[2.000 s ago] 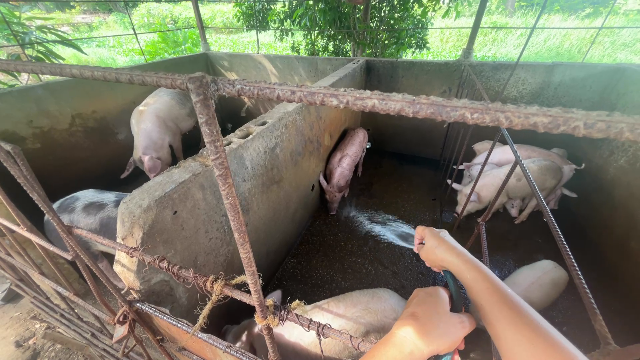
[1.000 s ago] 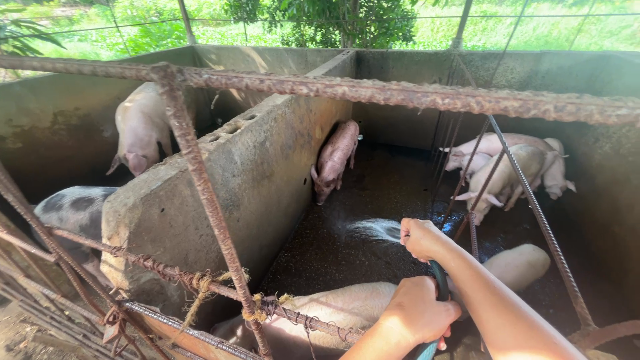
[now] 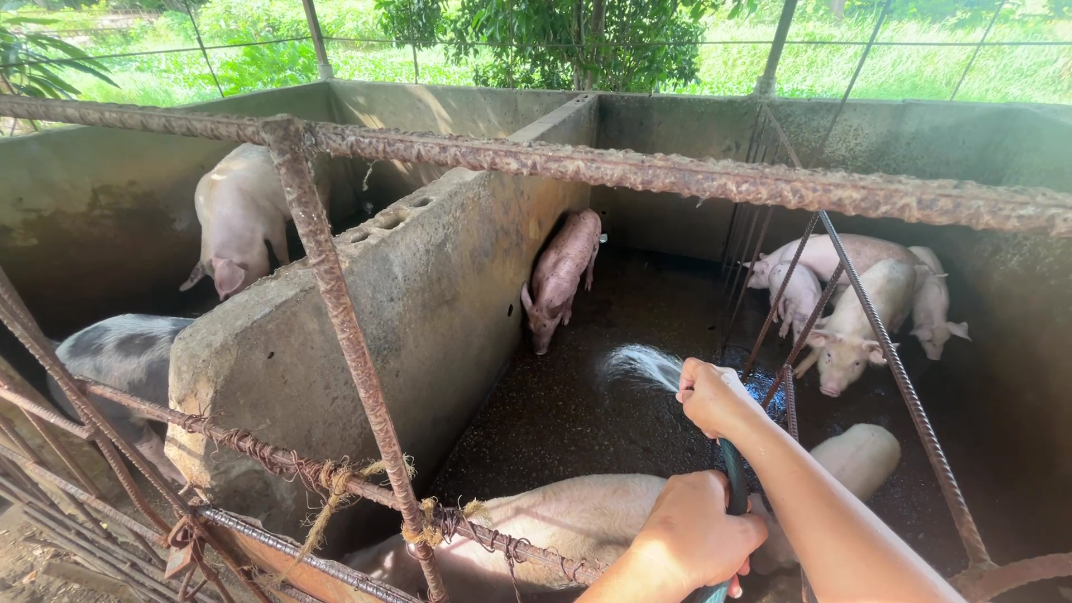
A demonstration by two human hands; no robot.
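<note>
A green hose (image 3: 734,477) runs up between my arms. My left hand (image 3: 699,528) is closed around its lower part, above the back of a pale pig (image 3: 578,511). Farther forward, my right hand (image 3: 712,398) grips the hose near its end, which the fingers hide. A white spray of water (image 3: 645,365) leaves that end toward the left and lands on the wet dark floor (image 3: 578,419) of the pen. A pink pig (image 3: 563,276) stands with its snout down beside the dividing wall, beyond the spray.
Rusty rebar rails (image 3: 586,167) cross in front of me, tied with wire and rope (image 3: 335,494). A concrete dividing wall (image 3: 368,335) separates the pens. Several pigs (image 3: 846,335) gather at the right; another pale pig (image 3: 239,218) and a spotted pig (image 3: 126,360) are in the left pen.
The group of pigs at the right has shifted, and one now faces toward me with its head raised. Both hands keep hold of the spraying hose.
</note>
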